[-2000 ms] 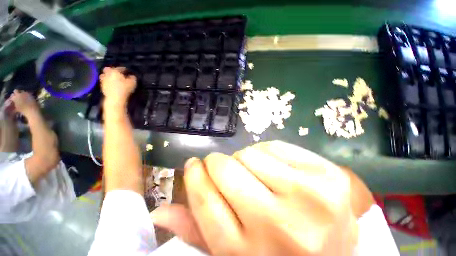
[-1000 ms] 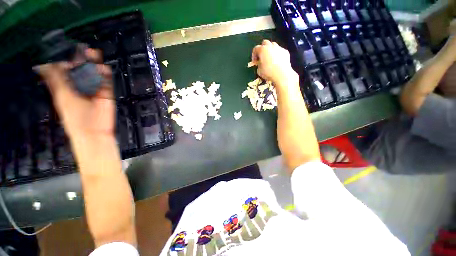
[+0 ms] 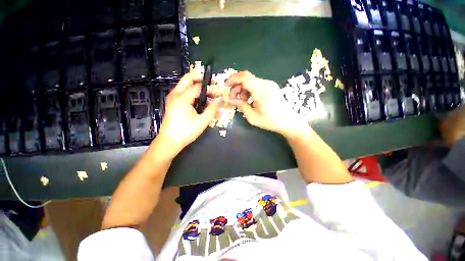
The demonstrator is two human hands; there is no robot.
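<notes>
My left hand (image 3: 184,109) holds a black phone housing (image 3: 205,87) on edge, so its thin side faces me, above the near pile of small pieces (image 3: 223,121). My right hand (image 3: 260,102) is just right of the housing, its fingertips curled together close to my left fingers. A small pale piece seems to be at the fingertips, but it blends with the cream-white pile behind, so I cannot tell whether the right fingers pinch it. The hands cover part of the near pile.
The left blister tray (image 3: 113,84) holds rows of housings. The far pile (image 3: 306,94) lies right of my right hand, beside the right blister tray (image 3: 380,74). Loose pale scraps (image 3: 82,175) and a white cable (image 3: 15,191) are at the front left. Another person's grey sleeve (image 3: 423,165) is at the right.
The view has shifted. My left hand has brought the housing from over the left tray to above the near pile. My right hand has left the far pile and come beside it.
</notes>
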